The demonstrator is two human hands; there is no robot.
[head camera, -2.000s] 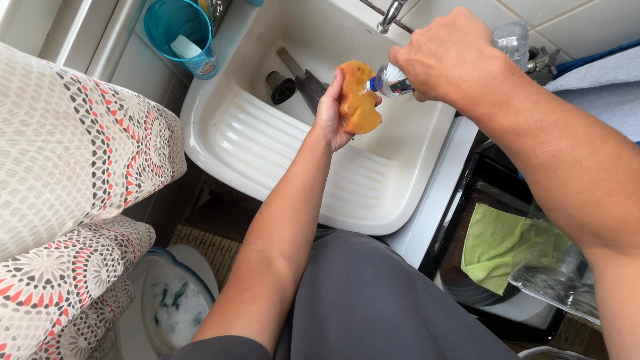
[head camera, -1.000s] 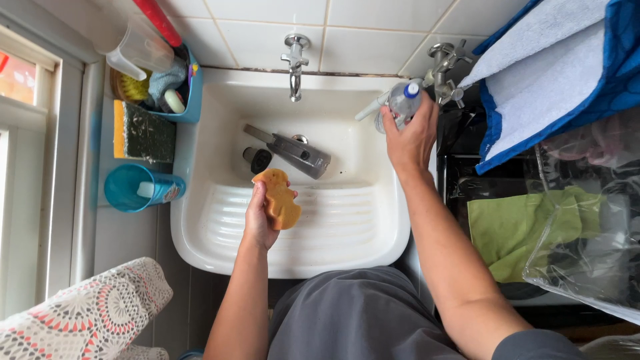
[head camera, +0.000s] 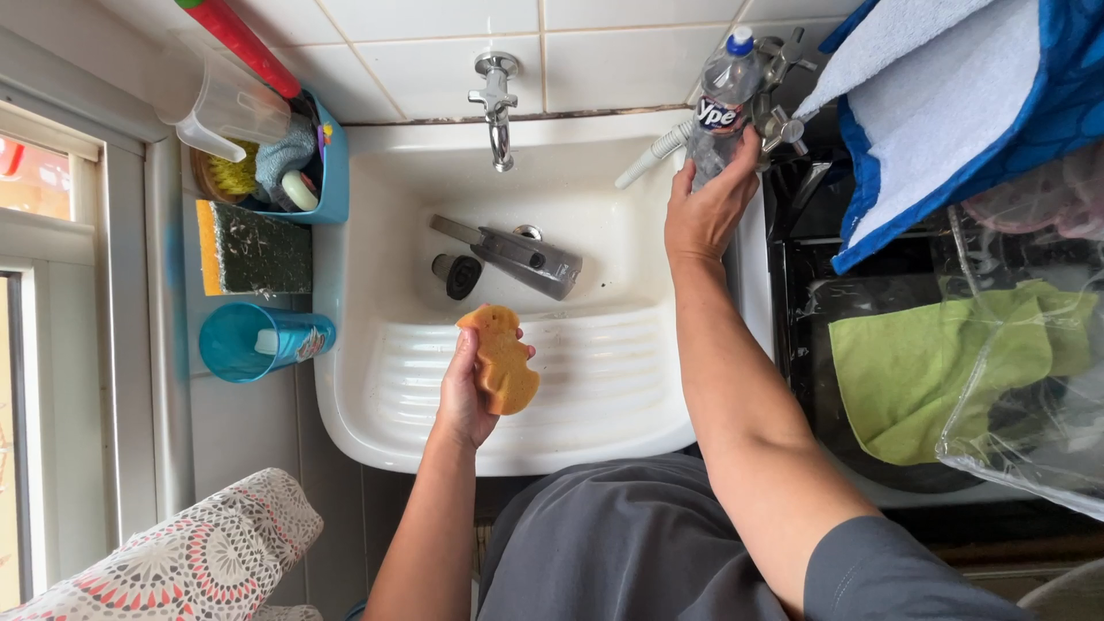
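My left hand holds a yellow-orange sponge over the ribbed slope of a white laundry sink. At the sink's back right corner, my right hand has its fingers around the lower part of a clear plastic Ypê bottle with a blue and white cap. The bottle stands beside the metal valves. In the basin lie a translucent grey plastic container part and a small dark cylindrical part, close to the drain.
A chrome tap juts over the basin. On the left are a blue caddy, a scouring sponge and a blue cup. A grey hose enters at right, near a blue-edged towel and a green cloth.
My right hand has taken the bottle away from the sponge to the back right corner, where it was tipped against the sponge two seconds ago. The view has turned.
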